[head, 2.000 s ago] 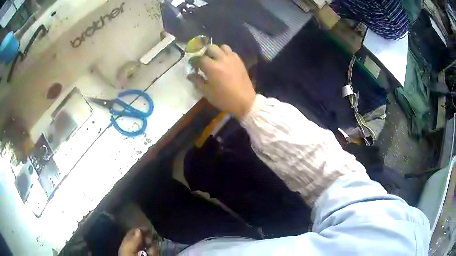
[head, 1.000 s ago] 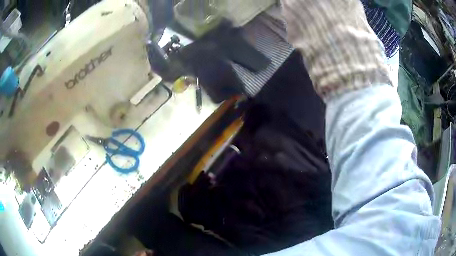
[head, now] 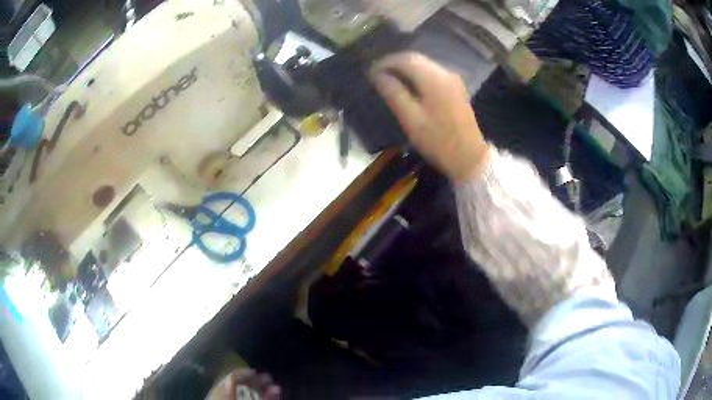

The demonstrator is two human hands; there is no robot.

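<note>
My right hand (head: 437,113) is over dark cloth (head: 359,66) beyond the right end of the sewing machine. Its fingers are curled downward; I cannot tell whether they grip anything. My left hand (head: 248,386) is at the bottom edge, partly cut off, with a small pale, shiny item (head: 247,393) at its fingers, too blurred to name. The cream machine head (head: 179,70) shows "brother" lettering. Blue-handled scissors (head: 222,226) lie on the white table, blades toward the slide plates (head: 97,293). A small yellow item (head: 314,124) lies near the table's right end.
The wooden table edge (head: 265,277) runs diagonally, with a yellow strip (head: 375,223) beside it. A thin dark tool (head: 344,141) lies by the yellow item. A pale cord (head: 570,168), striped dark cloth (head: 601,43) and green cloth (head: 667,180) are at the right.
My right hand first held a round yellowish item at the table end, then reached out past the top edge, and is now back over the dark cloth. More of my left hand shows than one second ago.
</note>
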